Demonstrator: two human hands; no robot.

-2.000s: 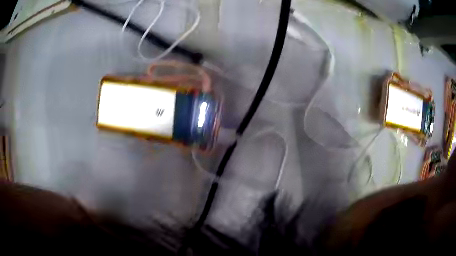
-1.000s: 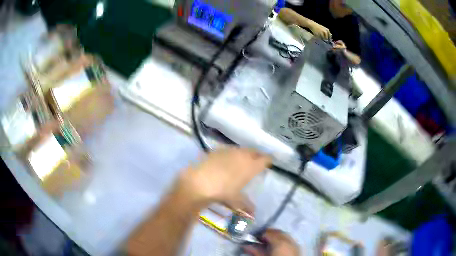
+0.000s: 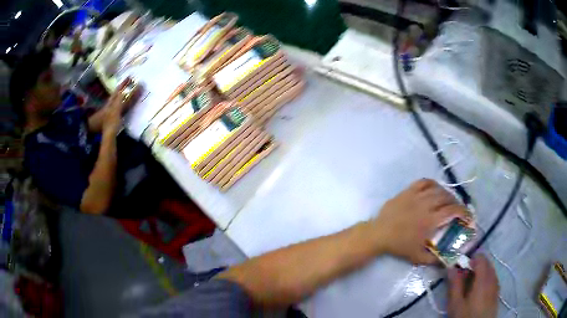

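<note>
My left hand reaches in from the lower left and lies over a power bank unit, gripping it on the bench. The unit's green circuit board end shows past my fingers with a bright glint; the rest is hidden under the hand. My right hand, cut off by the bottom edge, pinches a small white USB plug at the board end. Whether the plug is inside the port cannot be told.
Stacked units stand at the bench's left. Another unit lies at the lower right edge. A black power cable and white cords cross the bench. A grey metal box is at upper right. A person sits at left.
The view has swung left, bringing the stacks and the person in. My left hand has gone from above the unit to a hold on it; my right hand is now at the board end with the plug.
</note>
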